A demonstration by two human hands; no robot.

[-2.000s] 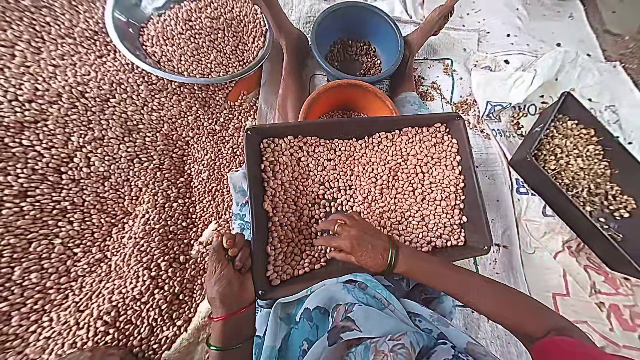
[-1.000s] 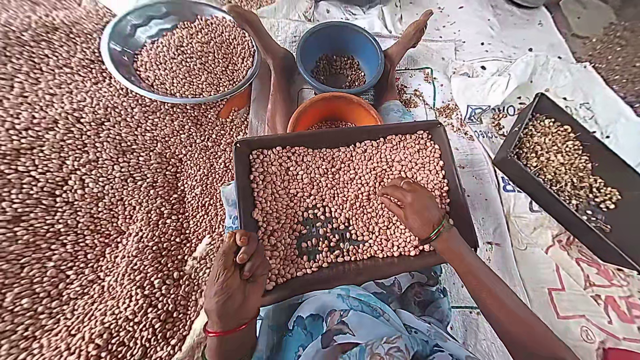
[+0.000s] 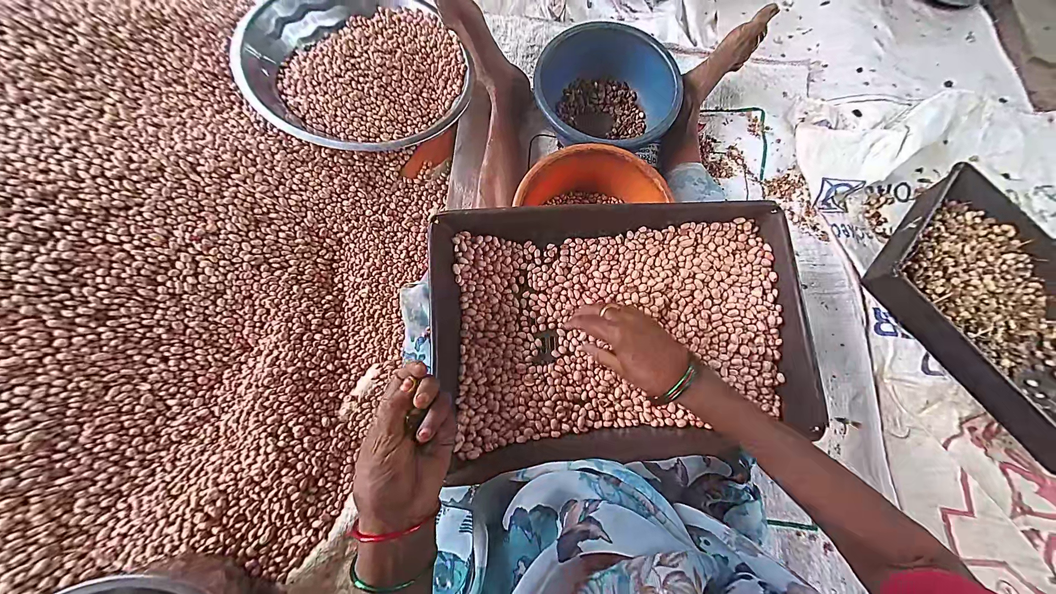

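Note:
A dark rectangular tray (image 3: 627,216) lies over my lap, spread with pinkish shelled peanuts (image 3: 676,272). At the tray's lower left edge is my left hand (image 3: 408,450), its fingers curled; whether it grips the rim or something small I cannot tell. My right hand (image 3: 635,346) rests low over the peanuts near the middle of the tray, palm down, with the fingers reaching left. Beside its fingertips a small patch of tray floor shows. Just beyond the tray stands an orange bowl (image 3: 594,169), and behind it a blue bowl (image 3: 610,45) with dark kernels inside.
A large heap of peanuts (image 3: 181,289) covers the left side. On it sits a steel basin (image 3: 318,136) of peanuts. To the right, a second dark tray (image 3: 949,338) holds pale debris and lies on printed white sacks (image 3: 916,445). My feet flank the blue bowl.
My right hand has moved left across the peanuts since one second ago. The large bare patch seen then in the lower middle is now mostly covered, with a smaller gap further left.

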